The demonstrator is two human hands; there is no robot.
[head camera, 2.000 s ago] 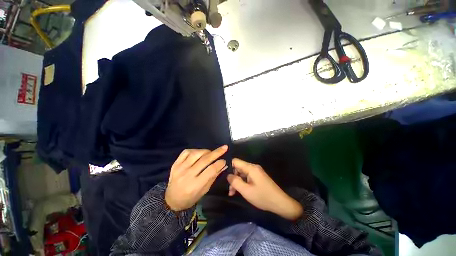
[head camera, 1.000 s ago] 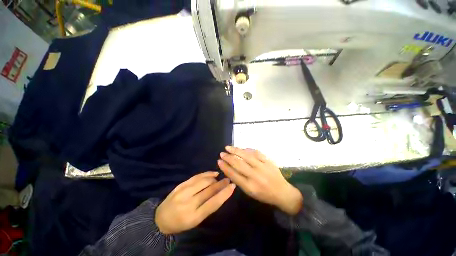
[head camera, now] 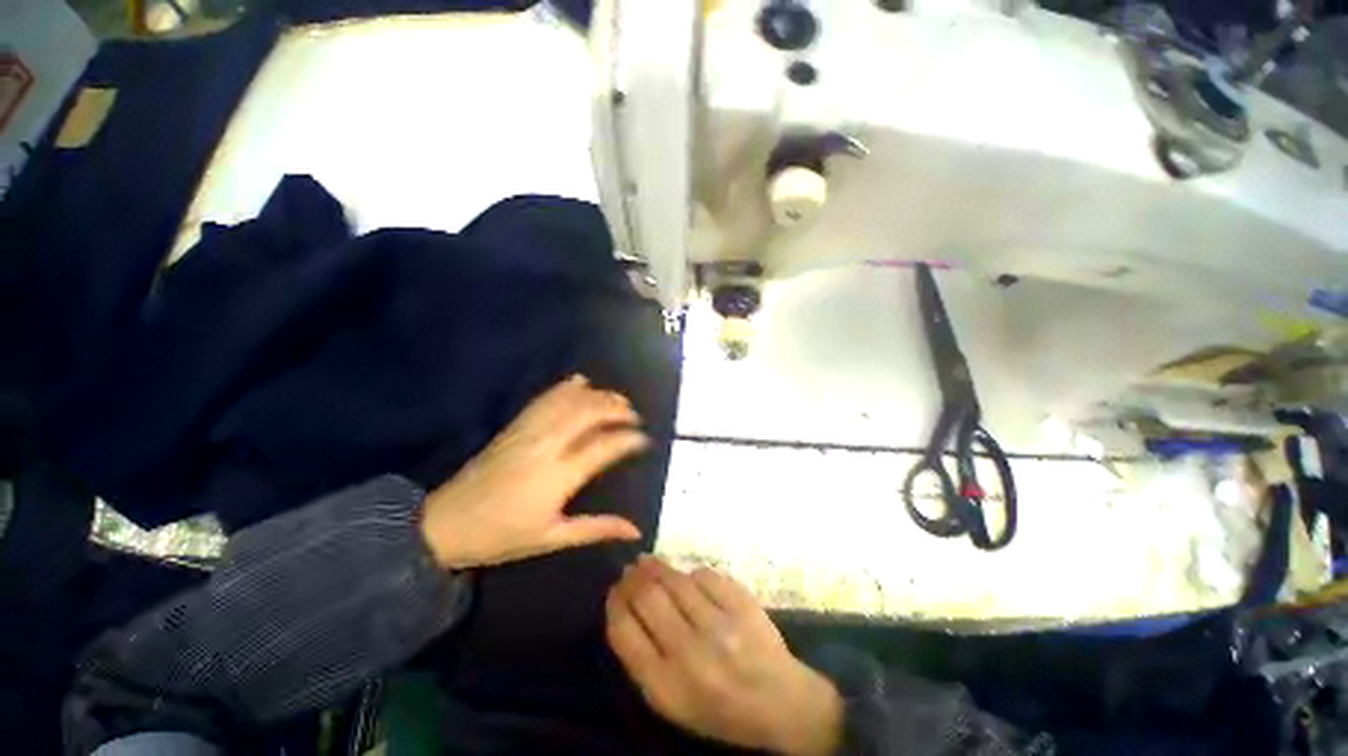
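The navy garment piece lies over the white machine table, bunched at left and flatter near the needle. Its right edge runs from the presser foot down to the table's front. My left hand rests on the cloth, fingers spread and slightly blurred, below and left of the needle. My right hand is at the cloth's edge by the table's front edge, fingers bent together; its fingertips appear to pinch the edge. The sewing machine head stands above.
Black-handled shears lie on the bed right of the needle. Pens and whitish scraps lie at the right edge. A tan label is on navy cloth at upper left. The table's front edge is chipped.
The view has tilted up, showing more of the machine head. My left hand has moved forward onto the cloth and spread its fingers. My right hand is lower, near the table's front edge.
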